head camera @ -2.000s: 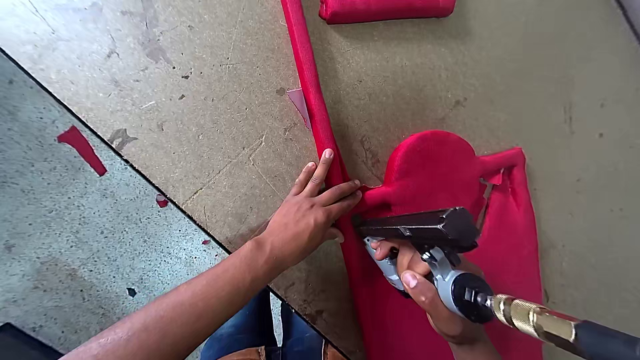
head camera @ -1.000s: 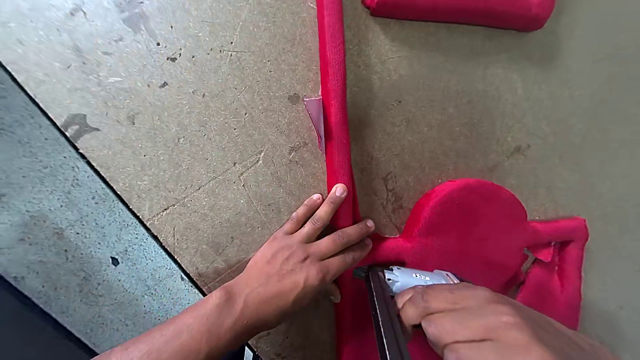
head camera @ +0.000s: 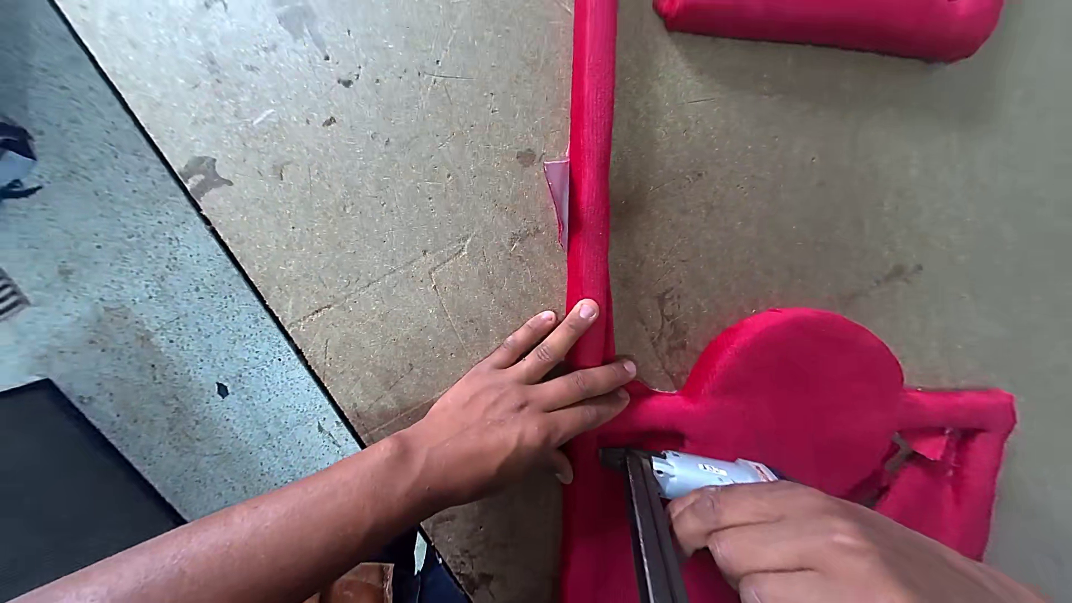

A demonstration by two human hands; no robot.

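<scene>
A red fabric-covered frame with a rounded middle part lies at the lower right, joined to a long red padded strip running up the view. My left hand lies spread over the strip at the joint, its fingers pressing on the fabric. Just below those fingertips, the nose of a pneumatic staple gun meets the red fabric. My right hand grips the tool from the right, and its black magazine points toward the bottom edge. The fabric under the tool is partly hidden.
A second red padded piece lies at the top right of the worn board tabletop. A pinkish scrap sticks out beside the strip. Left of the board's edge is a speckled floor with a dark flat object.
My right hand has turned the staple gun, so its nose now meets the fabric beside my left hand. My left hand stays on the strip. The view has shifted.
</scene>
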